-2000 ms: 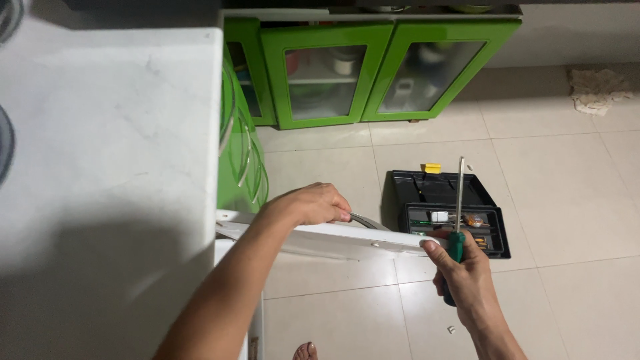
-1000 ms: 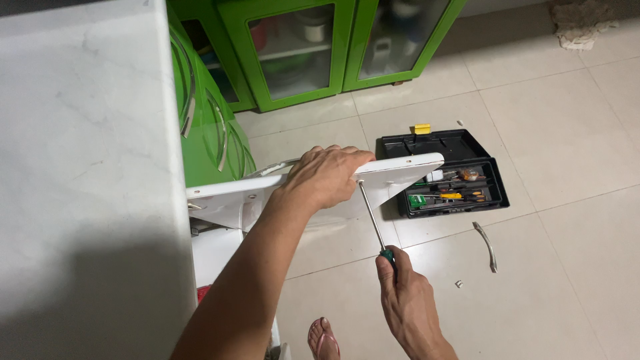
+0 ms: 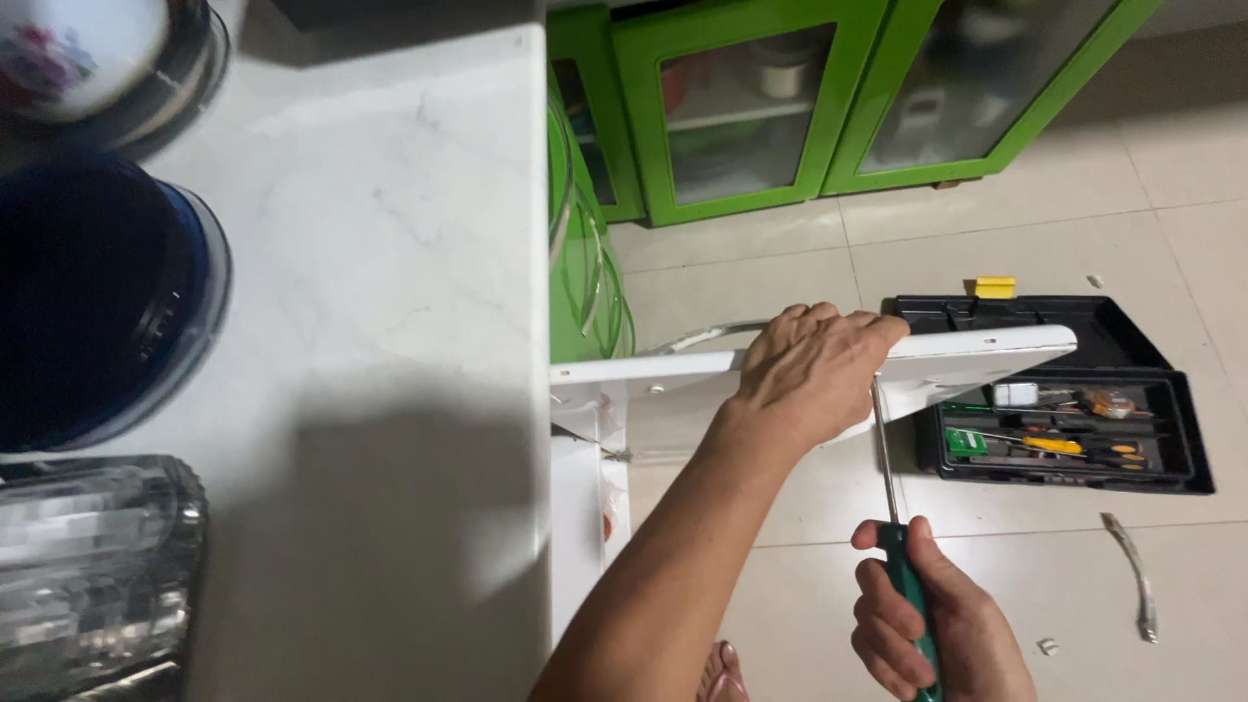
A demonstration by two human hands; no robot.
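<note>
A white drawer front or door panel (image 3: 975, 343) stands out from below the counter, its edge facing up. My left hand (image 3: 824, 361) is closed over that top edge, gripping the panel. A curved metal handle (image 3: 717, 334) shows on its far side, partly behind my hand. In my right hand (image 3: 936, 614) is a screwdriver (image 3: 907, 575) with a green handle and a long metal shaft. Its tip meets the panel's near face just under my left fingers; the exact contact point is hidden.
An open black toolbox (image 3: 1068, 478) with tools lies on the tiled floor, a loose metal handle (image 3: 1134, 580) near it. The marble-look counter (image 3: 390, 244) on the left bears a dark blue lidded container (image 3: 88, 302) and glassware (image 3: 97, 575). Green cabinet doors (image 3: 829, 185) stand beyond.
The screwdriver, upright and away from the panel two seconds ago, now reaches its near face. My left hand has moved along the top edge toward the panel's free end. The view has shifted.
</note>
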